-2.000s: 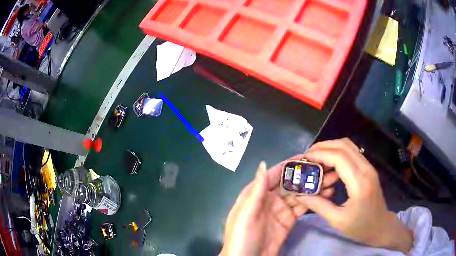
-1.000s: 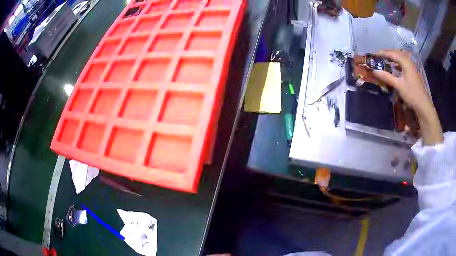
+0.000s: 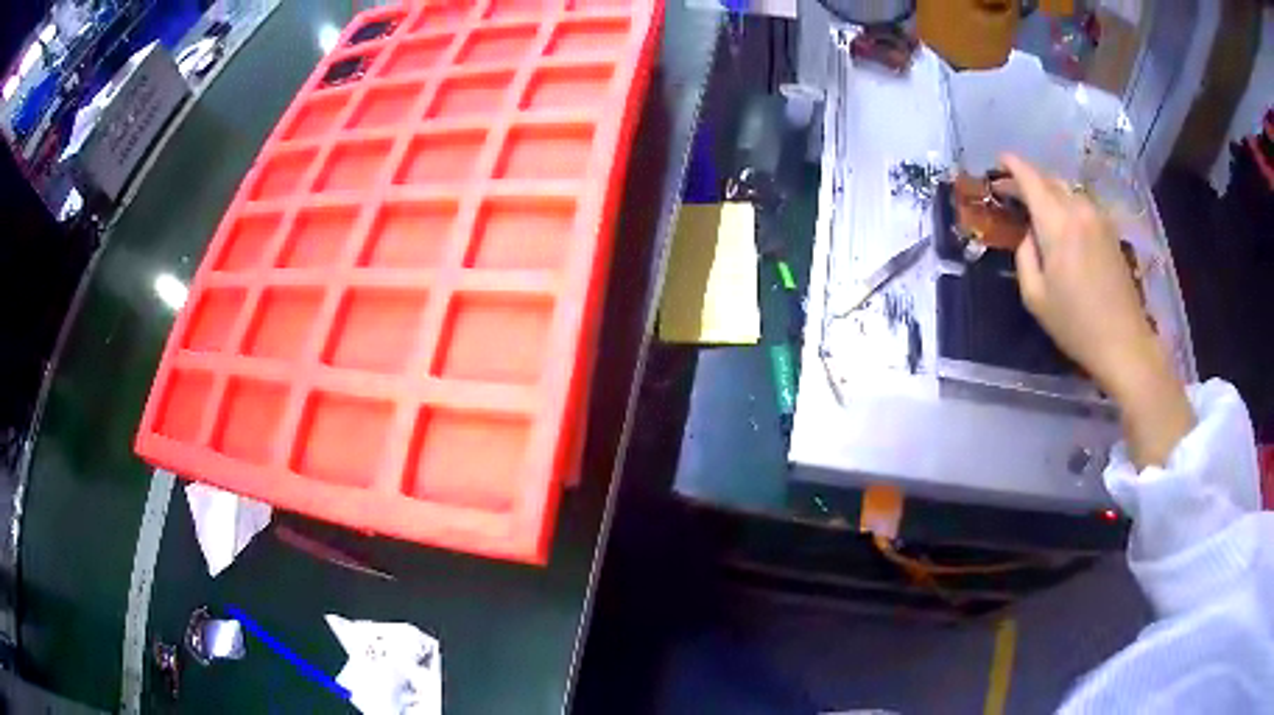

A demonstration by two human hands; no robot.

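My right hand reaches over the grey-white unit at the right, palm down. Its fingertips are at a small copper-brown block on the unit. A small dark piece lies at the fingertips, but whether the fingers grip it is hidden. A black flat plate lies on the unit, partly under the hand. My left hand is out of the picture.
A large red-orange tray with square pockets, two holding black pieces, lies on the green bench. Below it are white papers, a blue stick and a watch case. A yellow sheet and tweezers lie between tray and hand.
The view has swung right from the bench to the unit. My left hand has left the picture. My right hand carried the open watch to the unit; the watch is no longer clearly visible.
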